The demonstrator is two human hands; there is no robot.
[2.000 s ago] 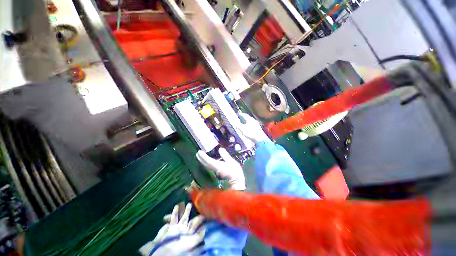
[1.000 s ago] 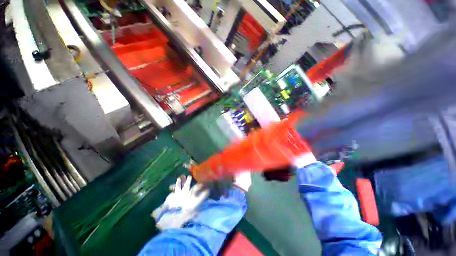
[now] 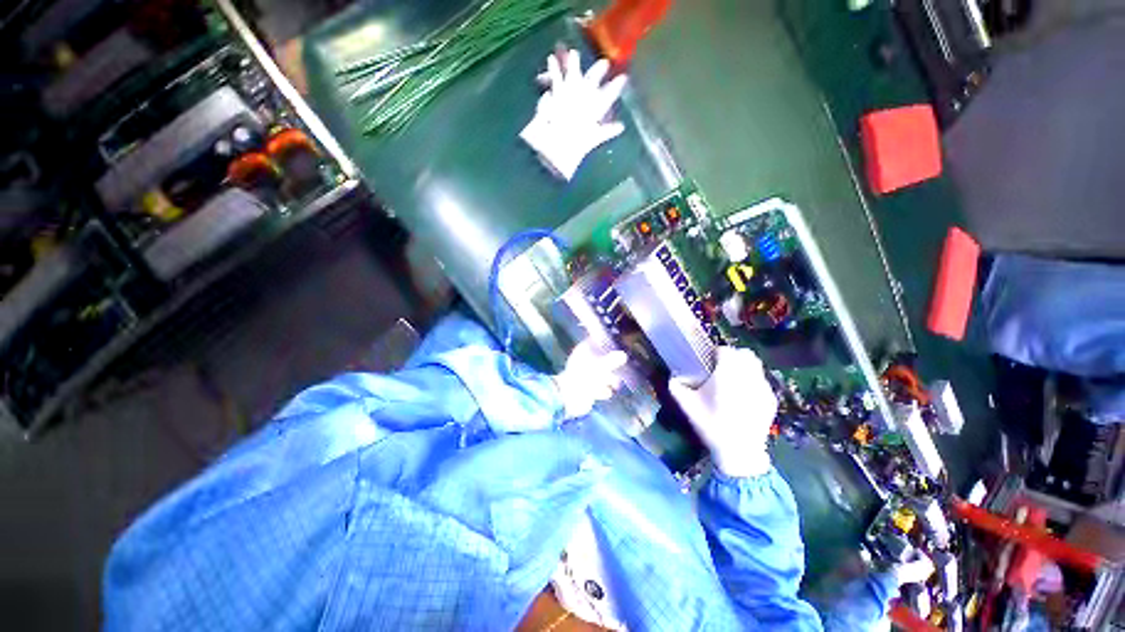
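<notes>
A green power supply board with pale heatsinks (image 3: 667,311) is in front of me over the bench, tilted in view. My left hand (image 3: 592,378), in a white glove, grips its near left side. My right hand (image 3: 730,401), also gloved, grips the near end of the long heatsink. My fingertips are partly hidden by the board. A second board area with a yellow part and a coil (image 3: 767,303) lies against its right side; I cannot tell if the two are joined.
A spare white glove (image 3: 574,114) lies flat by the orange-red post (image 3: 627,30) and green strands (image 3: 444,62). Foam pads (image 3: 902,148) lie at the right. A board rack (image 3: 185,185) stands at the left. Another person's gloved hand (image 3: 913,569) touches boards at lower right.
My view has swung down and to the left. The board is now close to my body between both hands. The post no longer crosses in front of my hands.
</notes>
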